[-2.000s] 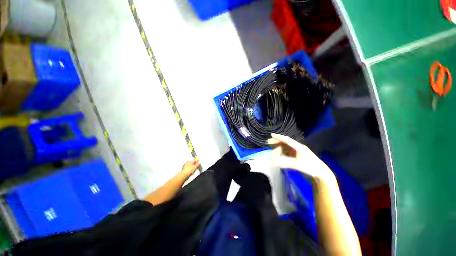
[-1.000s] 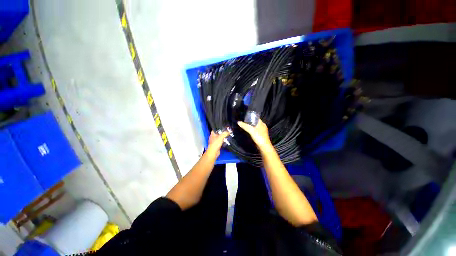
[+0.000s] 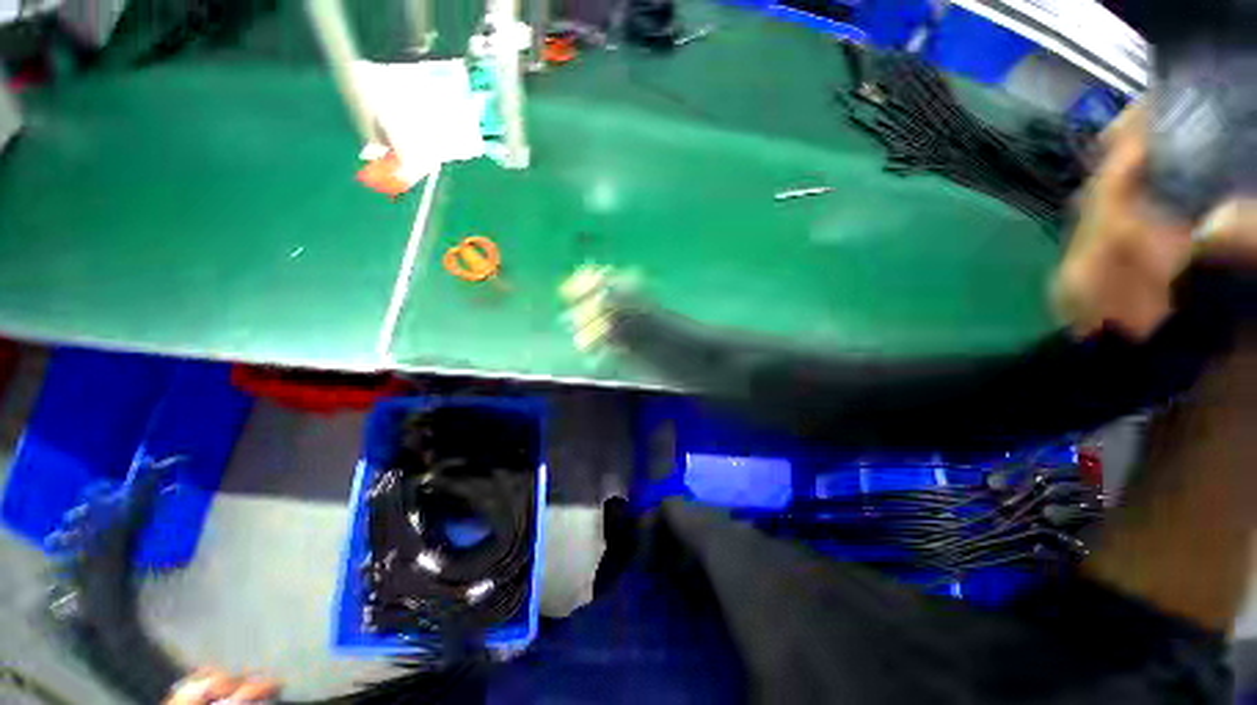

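Observation:
My right hand (image 3: 1123, 241), blurred at the upper right, is closed on a thick black cable bundle (image 3: 827, 393). The bundle stretches left over the bench's front edge, its pale ends (image 3: 596, 306) above the green top. A pale shiny patch (image 3: 1213, 131) shows on the dark part beside my hand. My left hand (image 3: 223, 686) is cut off by the bottom edge at the lower left. It is closed on another black cable bundle (image 3: 110, 592), which rises to the left with blurred ends. A blue tote (image 3: 348, 572) on the floor holds coiled black cables (image 3: 517, 544).
The green bench (image 3: 689, 179) bears orange-handled scissors (image 3: 473, 259), a white sheet (image 3: 421, 110), a small pale tool-like item (image 3: 804, 193) and loose black cables (image 3: 951, 131). Below stand blue totes (image 3: 83, 427), a red bin (image 3: 310, 390) and more black cables over blue plastic (image 3: 951, 523).
The view has swung to face the bench. Both hands have left the cable tote and are now wide apart, each with a cable bundle.

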